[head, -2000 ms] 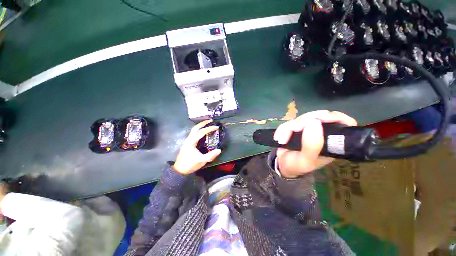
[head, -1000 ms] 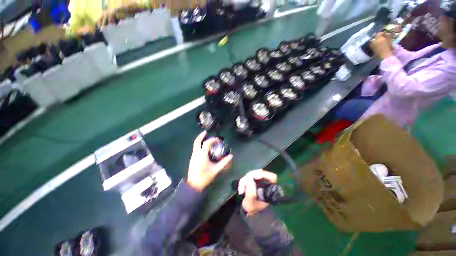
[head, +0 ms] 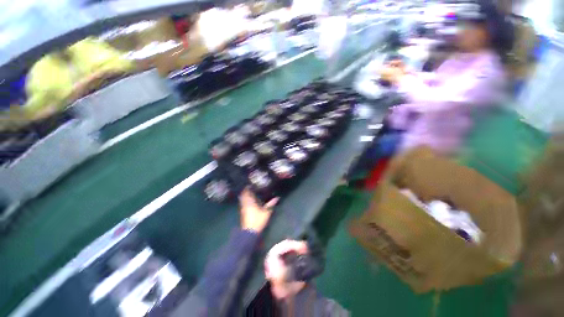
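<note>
The picture is blurred. My left hand [head: 255, 213] is at the near end of the rows of round black housings [head: 294, 151], with finger and thumb apart at the edge of the nearest ones. Something dark lies between them; whether the hand grips a housing is unclear. My right hand [head: 286, 263] is closed around the black electric screwdriver [head: 304, 265], low in front of me, off the bench. The screwdriver's bit cannot be made out.
The white screw feeder [head: 148, 291] stands at the lower left. An open brown carton [head: 427, 247] with white parts stands at the right. A person in a pink top [head: 454, 93] sits beyond it. Pale shells [head: 46, 161] stand across the green bench at the left.
The view has swung further right. My left hand, which held a housing in the open, is now against the end of the housing rows. The right hand still holds the screwdriver.
</note>
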